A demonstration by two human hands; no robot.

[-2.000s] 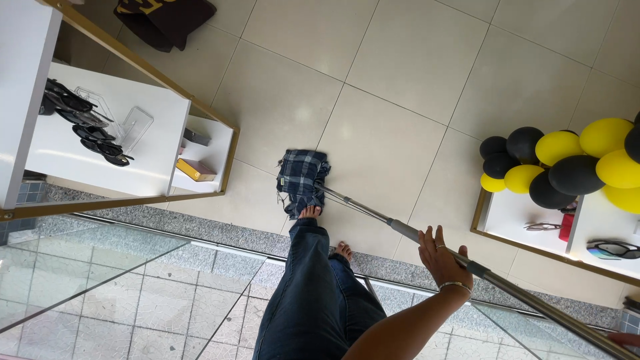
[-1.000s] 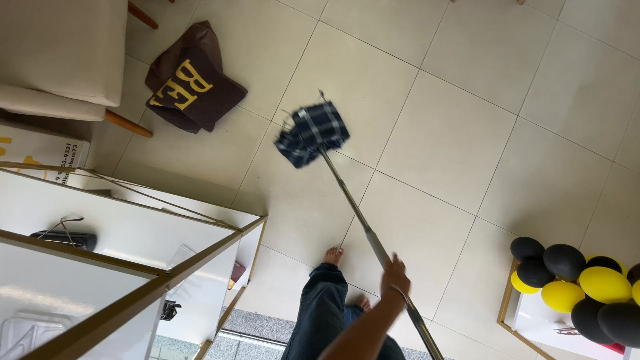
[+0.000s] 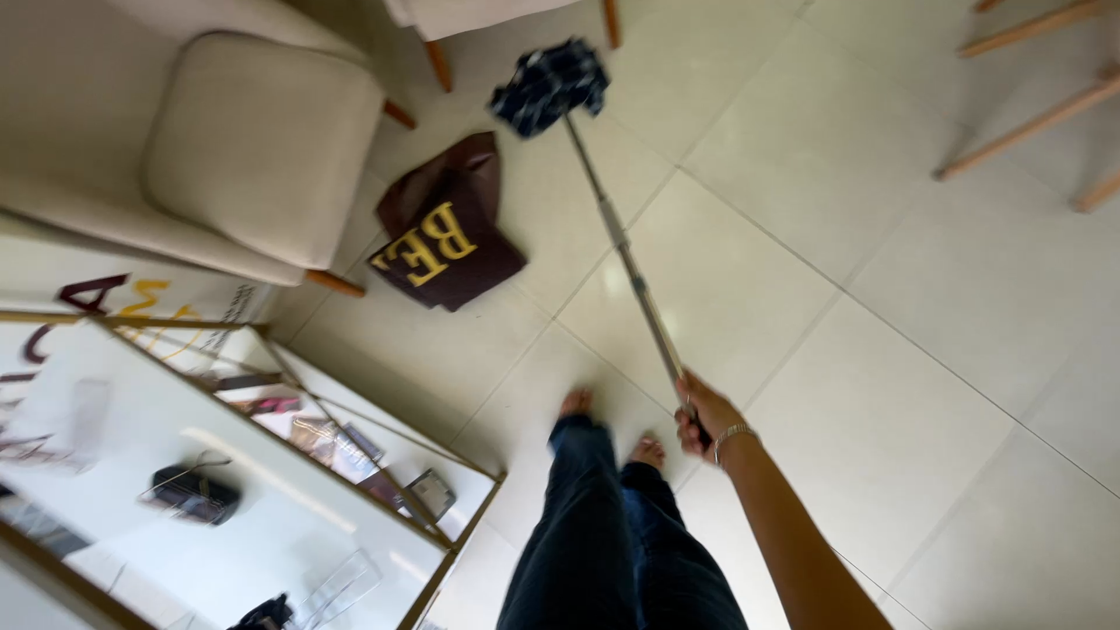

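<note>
My right hand [image 3: 704,420], with a bracelet at the wrist, grips the dark upper end of a metal telescopic mop pole [image 3: 640,284]. The pole slants up and left from my hand. At its far end, a dark blue and white plaid cloth [image 3: 551,85] is bunched around the hidden mop head, blurred, close to the tiled floor. My left hand is out of view. Left of the pole and just below the cloth, a crumpled dark maroon bag or cloth [image 3: 455,249] with yellow lettering lies on the tiles.
A beige upholstered armchair [image 3: 262,149] stands at upper left, near another beige seat [image 3: 490,10]. A gold-framed display case [image 3: 262,464] with eyewear occupies the lower left. Wooden furniture legs [image 3: 1024,127] stand at upper right. My bare feet [image 3: 576,402] are below the maroon item.
The plaid cloth has moved from beside my feet to beyond the maroon item, near the seats. The other hand seen lower on the pole earlier is gone from view. The view has swung markedly.
</note>
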